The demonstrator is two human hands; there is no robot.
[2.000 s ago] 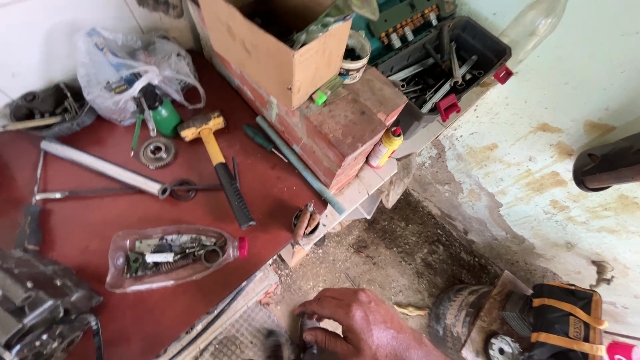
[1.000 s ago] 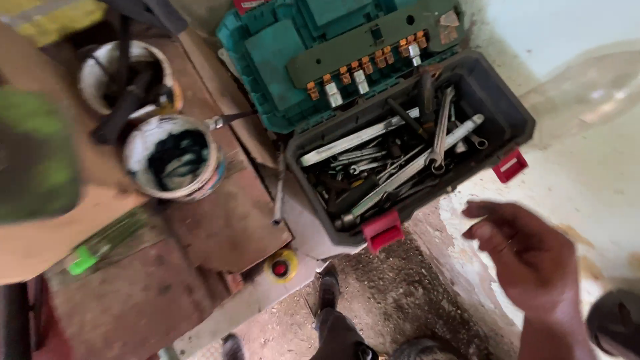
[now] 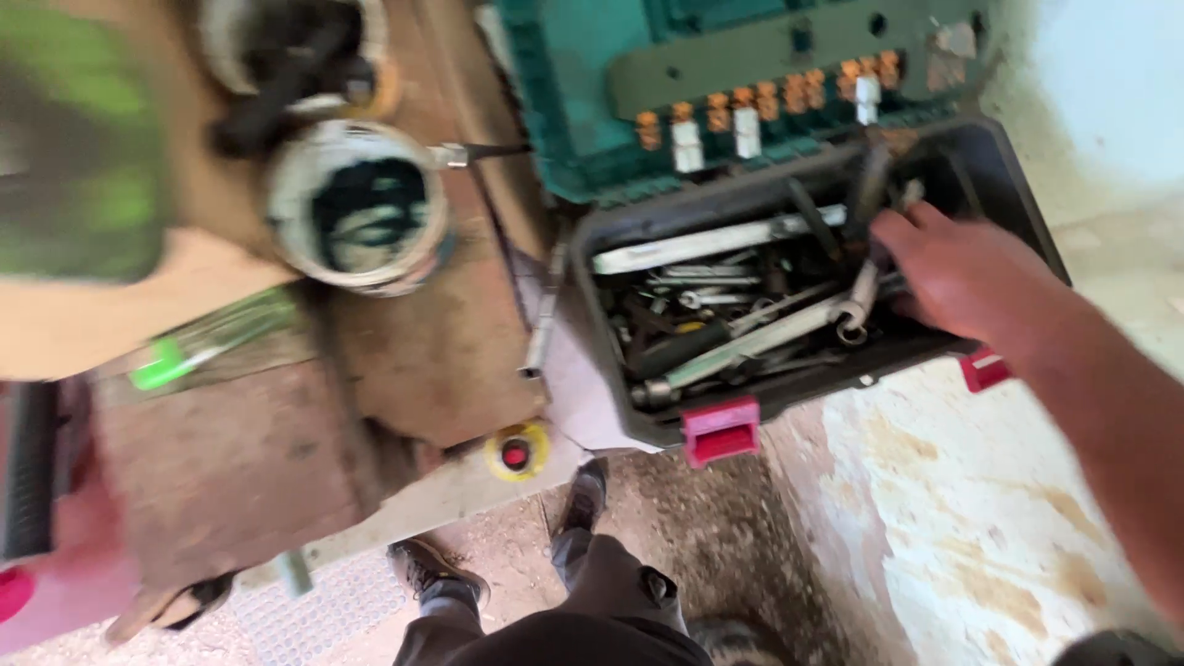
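Note:
My right hand (image 3: 962, 273) reaches into the right end of a black plastic toolbox (image 3: 606, 370). Its fingers are at a combination wrench (image 3: 862, 301) among the tools; blur and the hand itself hide whether they grip it. Inside the box also lie a long silvery bar (image 3: 721, 242), a long-handled steel tool (image 3: 754, 351) and several small wrenches (image 3: 708, 298). The teal lid (image 3: 578, 102) stands open behind, with orange clips along a holder strip. My left hand is out of view.
Left of the toolbox are a white tub with dark contents (image 3: 356, 208), another tub (image 3: 222, 46), a cardboard box (image 3: 55, 324) and a metal tube (image 3: 544, 324). A yellow bottle with a red cap (image 3: 516, 453) stands at the ledge. A stained wall (image 3: 925, 481) is at right.
The view has swung from the red table to the toolbox. My right hand, in front of the box a second ago, has moved into its right end.

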